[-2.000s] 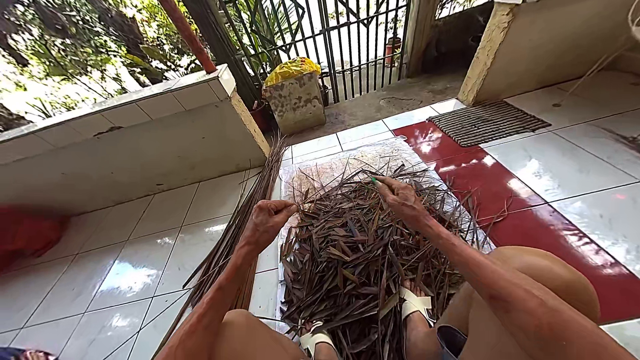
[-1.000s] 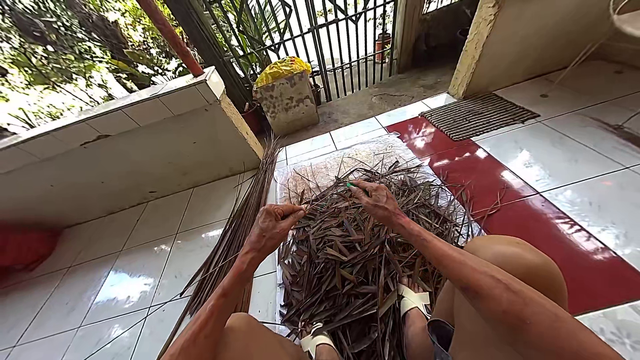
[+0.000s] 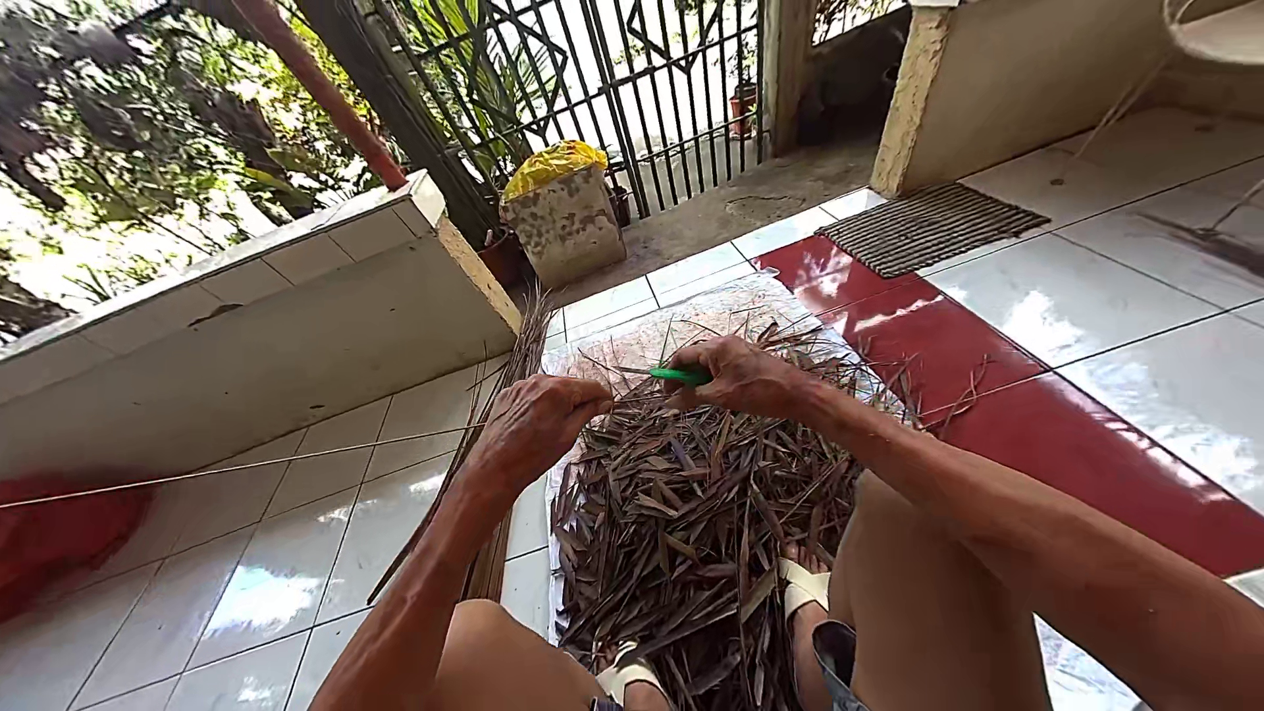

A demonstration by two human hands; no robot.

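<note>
My left hand [image 3: 543, 420] is closed on a long thin palm-leaf rib [image 3: 326, 452], which runs out far to the left. To its right, my right hand [image 3: 736, 377] holds a small knife with a green handle [image 3: 681, 375], its thin blade pointing left toward my left fingers. Below both hands, a heap of dry brown leaf strips [image 3: 691, 513] covers much of a white cloth [image 3: 726, 301] on the floor. A bundle of long thin ribs [image 3: 494, 538] lies along the left side of the cloth, partly behind my left forearm.
My sandalled feet rest at the near part of the heap. A low wall [image 3: 257, 346] stands at left, with a blurred red thing [image 3: 69, 533] near it. Beyond the cloth are a concrete block [image 3: 568, 227] with yellow plastic on top, a metal gate [image 3: 681, 99] and a ribbed mat [image 3: 933, 229].
The long rib in my left hand now stretches almost level to the left; a second ago it slanted down to the lower left. The knife stays in my right hand.
</note>
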